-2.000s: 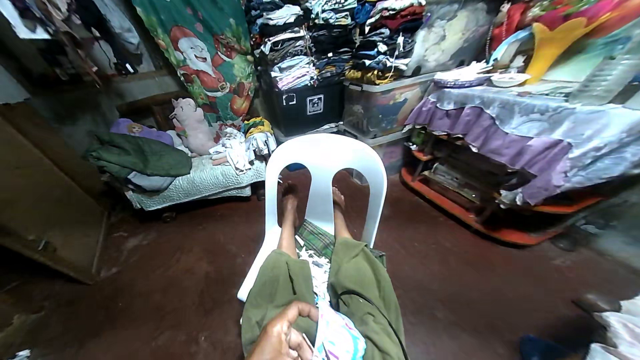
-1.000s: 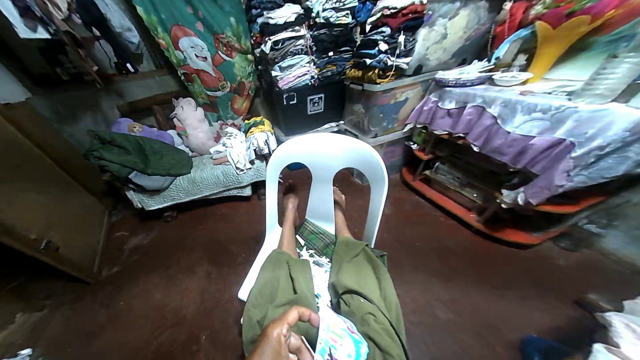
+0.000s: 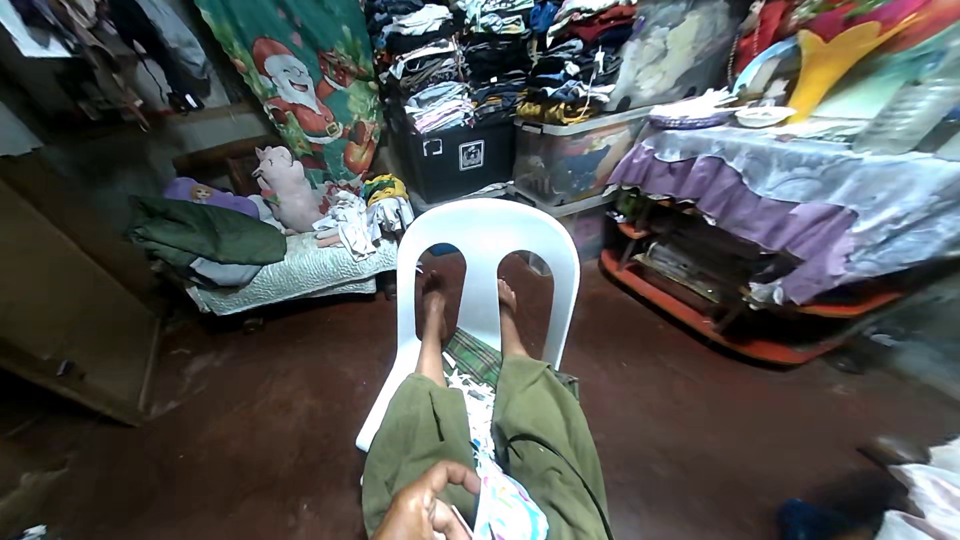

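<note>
My left hand is low in the view, over my thigh, its fingers curled and the index fingertip at the left edge of a white cloth with a coloured pattern. A thin pale strip shows by the lower fingers; what it is I cannot tell. Small white scraps lie between my legs in olive-green trousers, on green plaid fabric. That fabric rests on a white plastic chair, where my legs are stretched out. A black cord crosses the right thigh. My right hand is out of view.
A cushioned bench with plush toys and clothes stands at the left, beside a wooden panel. Behind the chair are storage bins under folded clothes. A cloth-covered table is at the right, above the dark red floor.
</note>
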